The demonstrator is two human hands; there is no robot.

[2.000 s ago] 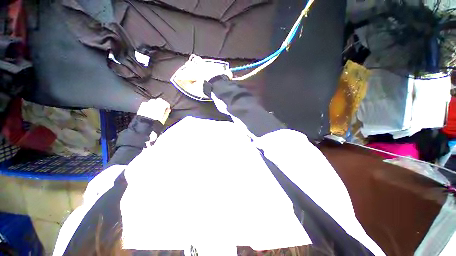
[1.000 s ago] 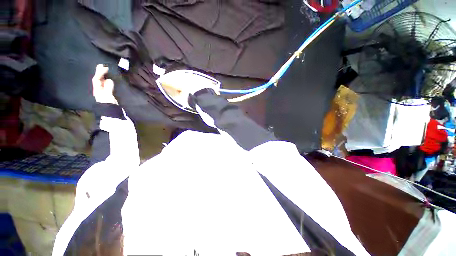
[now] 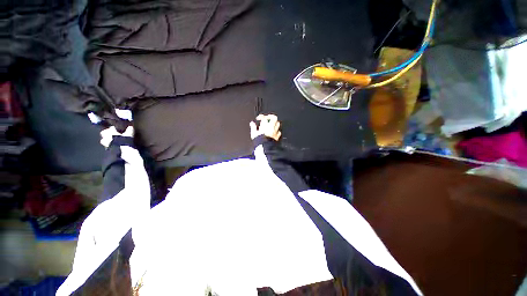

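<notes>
A dark brown-black garment (image 3: pixel 190 69) lies wrinkled across the pressing table. Small white labels (image 3: pixel 123 114) show at its left part. My left hand (image 3: pixel 117 137) is at the garment's lower left, just below the labels; whether its fingers grip the cloth is not clear. My right hand (image 3: pixel 266 127) is at the garment's lower right edge, with fingers bent and a little apart; a grip on cloth is not clear. The steam iron (image 3: pixel 329 85), with an orange-brown handle, sits on the table to the right, away from both hands.
Blue and yellow hoses (image 3: pixel 417 56) run from the iron to the upper right. A worn yellow-brown pad (image 3: pixel 388 113) is at the table's right edge. A brown surface (image 3: pixel 427 225) is at lower right, a pink bundle (image 3: pixel 494 148) beyond it. Reddish cloth (image 3: pixel 55 203) lies below the table at left.
The iron has left my right hand and now sits farther right. My right hand has moved to the garment's lower right edge. My left hand has moved down to beside the labels.
</notes>
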